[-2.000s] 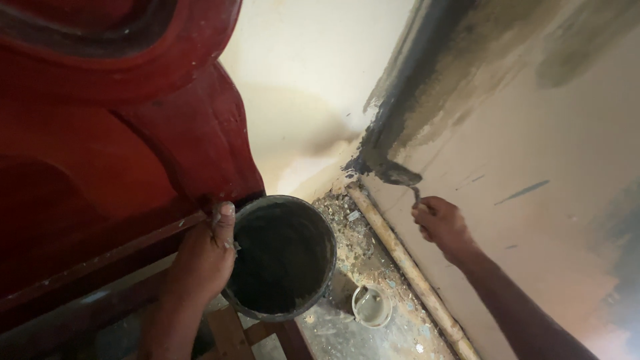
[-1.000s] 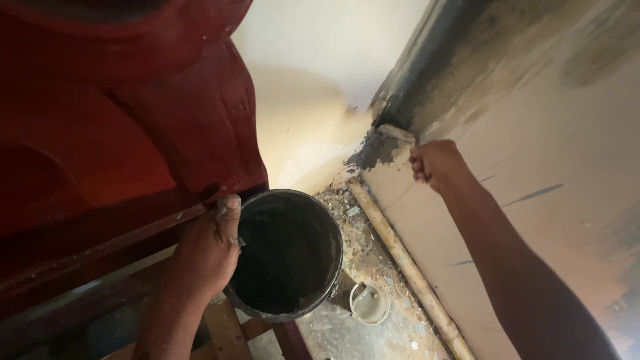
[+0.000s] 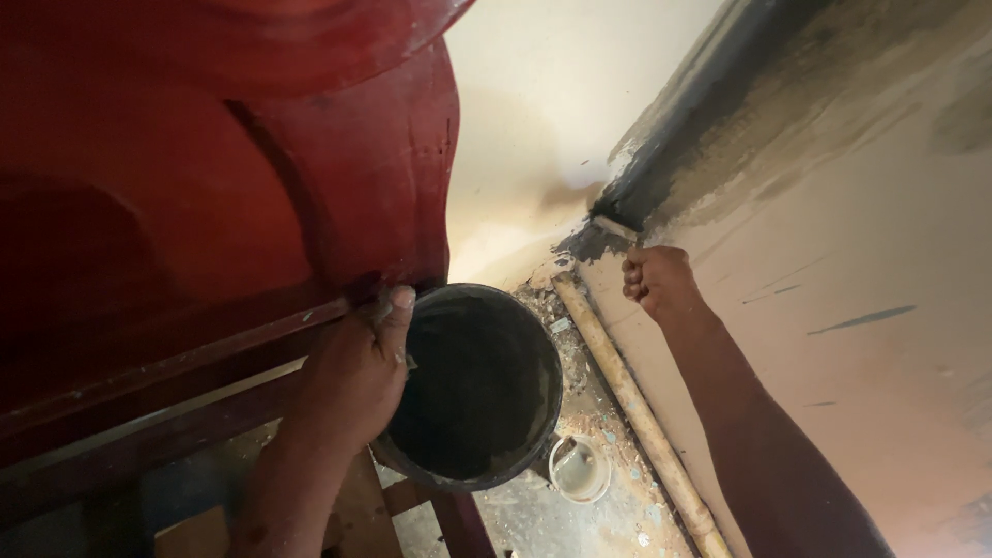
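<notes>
My left hand (image 3: pixel 368 364) grips the left rim of a round black bucket (image 3: pixel 552 403), thumb over the edge; its inside is dark. My right hand (image 3: pixel 659 280) is closed around the handle of a small trowel (image 3: pixel 618 229), whose blade lies flat at the wall corner. Wet dark grey mortar or filler (image 3: pixel 659 167) runs up that corner in a broad band, smeared onto the right wall. Below the blade the grey patch ends in a ragged edge.
A red carved wooden headboard or panel (image 3: pixel 364 170) fills the left side, with wooden rails under it. A pale pole or pipe (image 3: pixel 635 411) lies along the right wall's foot. A small white plastic tub (image 3: pixel 580 470) stands on the debris-strewn floor beside the bucket.
My right hand and the trowel have moved up along the corner from two seconds ago, and the grey patch below shows more. My left hand stays at the bucket's rim.
</notes>
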